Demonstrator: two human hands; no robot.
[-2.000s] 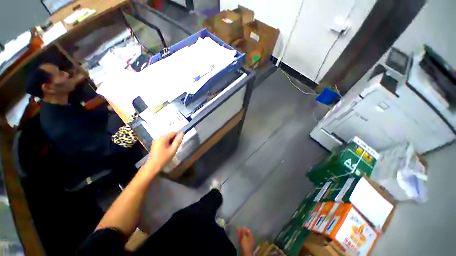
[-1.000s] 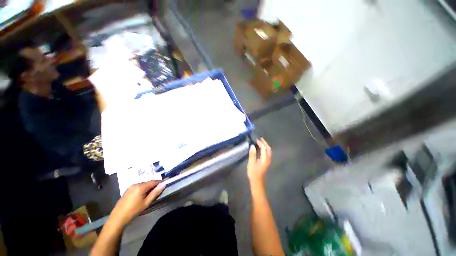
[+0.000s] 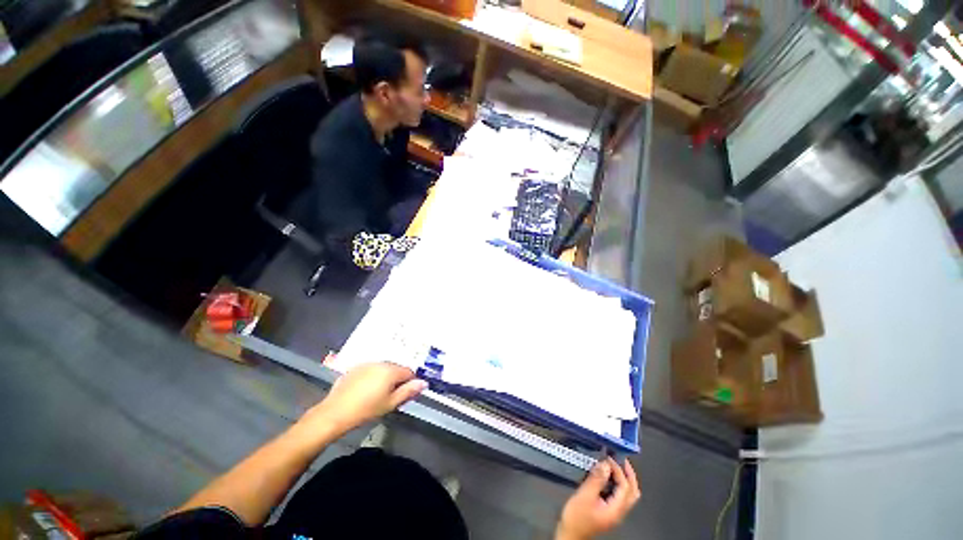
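White paper sheets (image 3: 528,327) lie in a blue document tray (image 3: 642,369) on the desk, against the grey desk partition (image 3: 475,430). My left hand (image 3: 372,392) rests on the partition's top edge at the tray's near left corner, its fingertips by the tray's dark rim. My right hand (image 3: 604,494) is at the partition's right corner, just below the tray's near right corner, thumb and fingertips close together at the edge. I cannot tell if either hand grips the tray or only the partition edge.
A seated person in dark clothes (image 3: 359,169) is behind the desk at the upper left. A black keyboard (image 3: 535,211) lies beyond the tray. Cardboard cartons (image 3: 744,338) stand on the floor at right. A small carton with red contents (image 3: 230,314) is at left.
The view has swung to the right side of the desk less and the desk interior more. Compared with the oldest frame, my right hand has come up to the partition's corner. My left hand stays at its edge.
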